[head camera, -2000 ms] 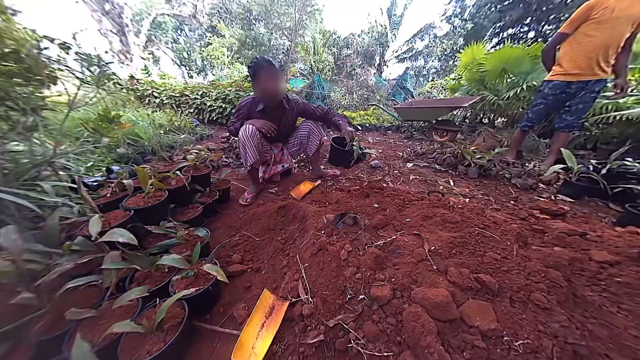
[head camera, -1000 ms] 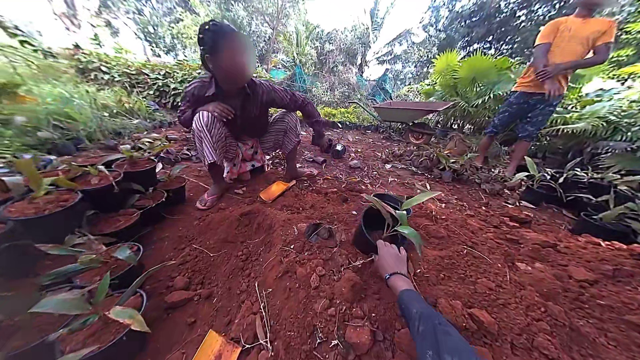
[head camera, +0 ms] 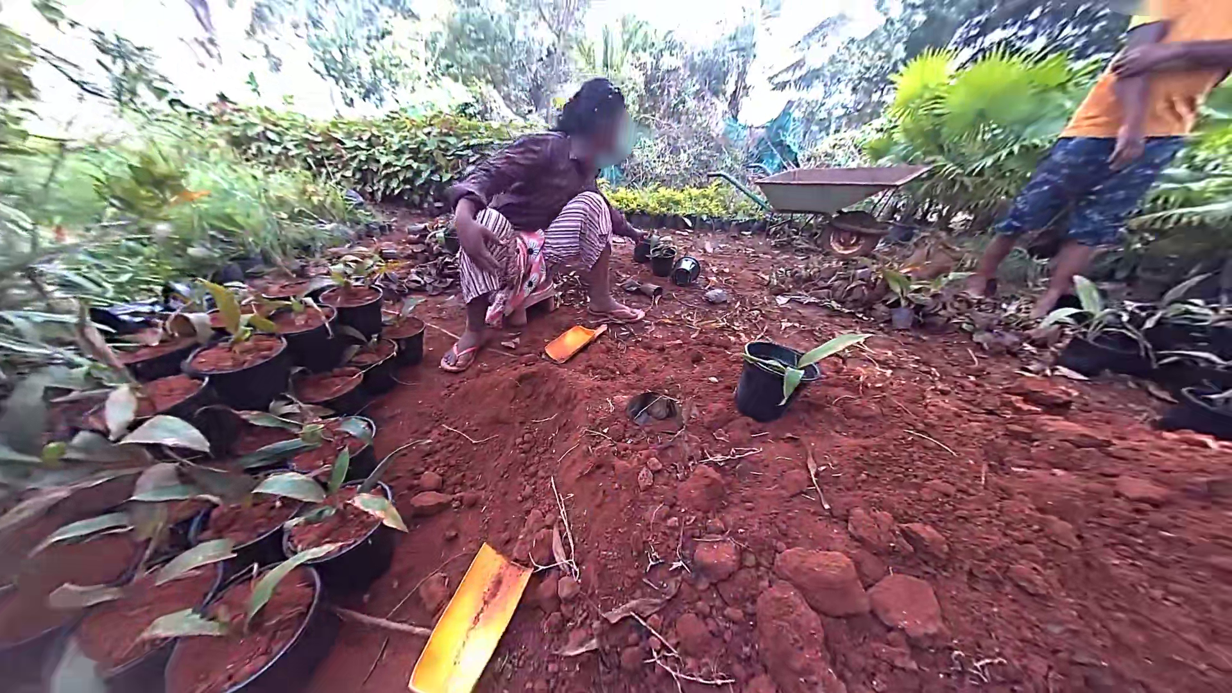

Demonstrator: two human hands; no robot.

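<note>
Neither of my hands is in the picture. A black plastic pot point(head camera: 762, 387) with a green-leaved plant point(head camera: 808, 364) stands on the red soil right of the middle, tilted a little. To its left, a dark round rim point(head camera: 654, 410) shows sunk in the soil. A yellow curved scoop-like piece point(head camera: 472, 621) lies near the bottom edge, and a second yellow piece point(head camera: 575, 343) lies by the feet of a squatting person point(head camera: 539, 221). That person's arm reaches toward small black pots point(head camera: 662, 258) behind.
Rows of potted plants point(head camera: 241, 371) fill the left side. Clods point(head camera: 821, 580) lie in front. A wheelbarrow point(head camera: 833, 192) stands at the back. At the right, another person point(head camera: 1107, 183) stands near more black pots point(head camera: 1107, 351).
The hand that was on the potted plant one second ago has let go and left the view; the pot stands on the soil. The squatting person has turned and reaches toward the pots behind.
</note>
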